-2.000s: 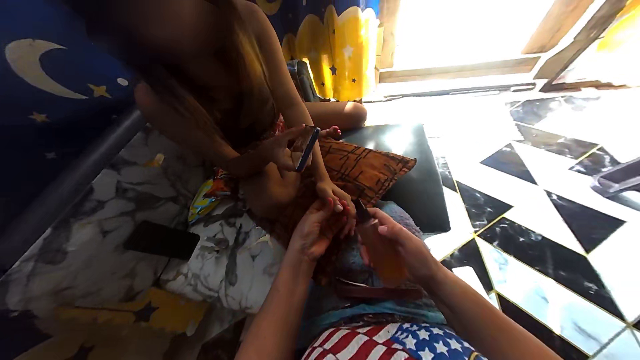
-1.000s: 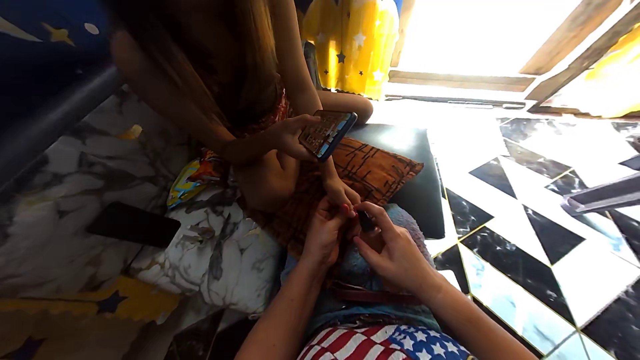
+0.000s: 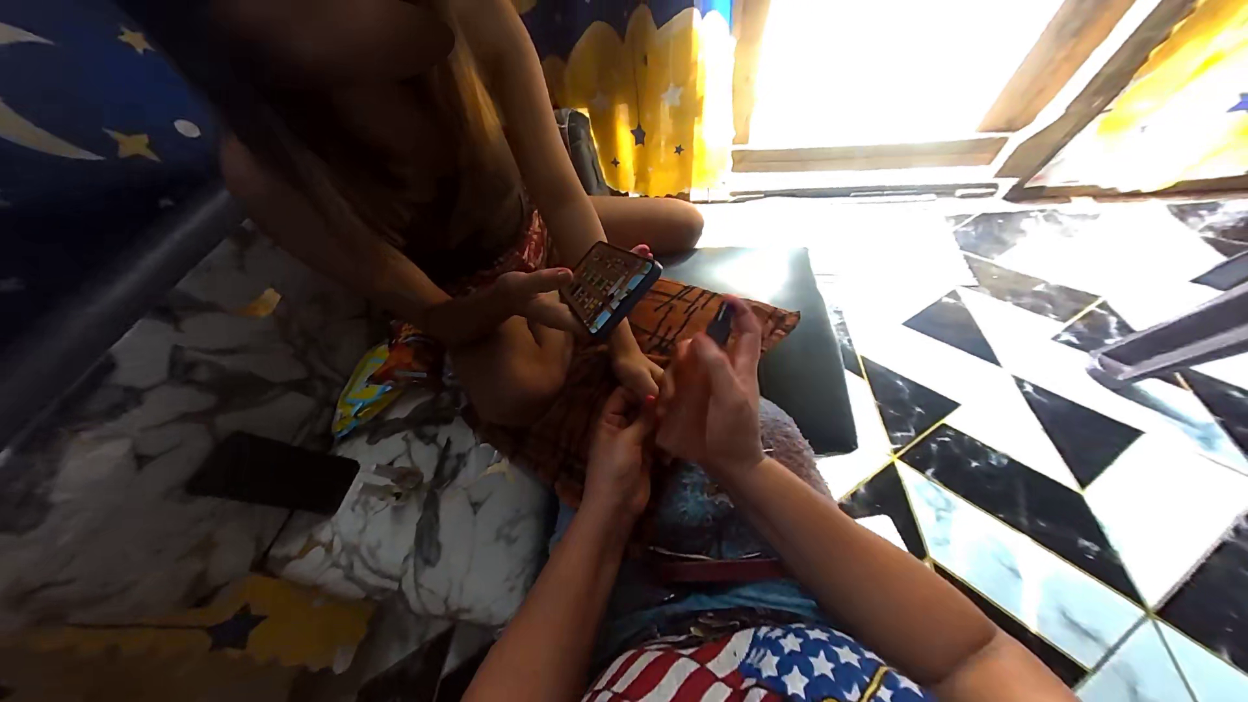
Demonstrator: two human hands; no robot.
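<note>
My left hand is closed on the fingers of the other person's hand, which reaches across an orange-brown patterned cloth. Just right of it my right hand is raised, its fingers around a small dark object that I cannot make out, perhaps a nail-polish brush or cap. In the seated person's other hand lies a smartphone, its screen lit and tilted. Red polish shows on some nails. A greyish fluffy cloth lies beneath my right wrist.
A dark phone-shaped slab lies on the marbled surface at left, near a colourful snack-like packet. Right of the patterned cloth is a dark flat mat. A grey metal leg crosses the tiled floor at right. Yellow curtains hang behind.
My right hand has lifted away from the held fingers, and the small dark object now points upward. Between the first and second frames the other person's smartphone turned its screen more toward the camera.
</note>
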